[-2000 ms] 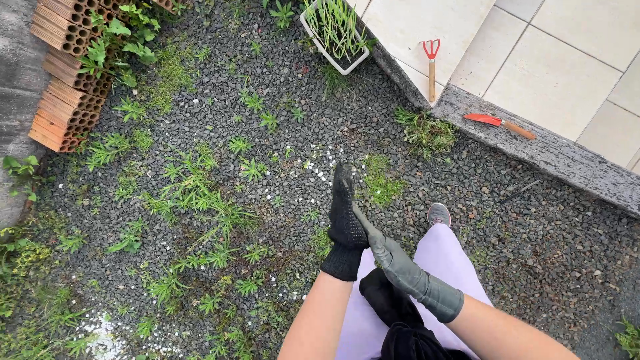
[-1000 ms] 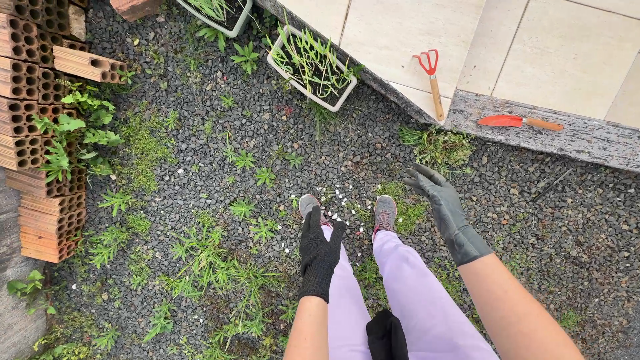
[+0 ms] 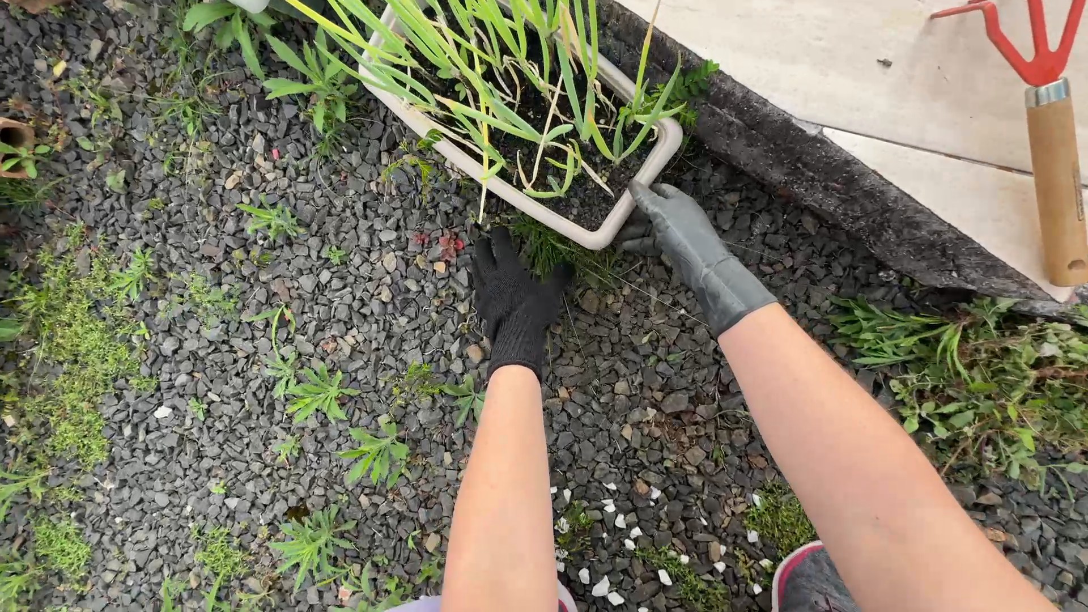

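Note:
A rectangular whitish plastic planter (image 3: 586,236) with long green onion-like leaves (image 3: 510,93) stands on the gravel against the slab edge. My right hand (image 3: 688,246), in a grey rubber glove, grips the planter's near right corner, its thumb on the rim and other fingers partly hidden below. My left hand (image 3: 518,293), in a black knitted glove, is spread at the gravel just below the planter's long side, beside a grassy tuft (image 3: 557,251); nothing shows in it, and its fingertips are close under the rim.
A hand cultivator with red tines and a wooden handle (image 3: 1056,183) lies on the pale tiles (image 3: 884,72) at upper right. A dark stone edge (image 3: 816,187) borders them. A heap of pulled weeds (image 3: 994,382) lies at right. Small weeds (image 3: 319,395) dot the gravel. My shoe (image 3: 812,582) shows below.
Both hands have moved forward to the planter; my right hand has taken hold of its corner. Two seconds ago the hands were together. The view has come much closer to the ground.

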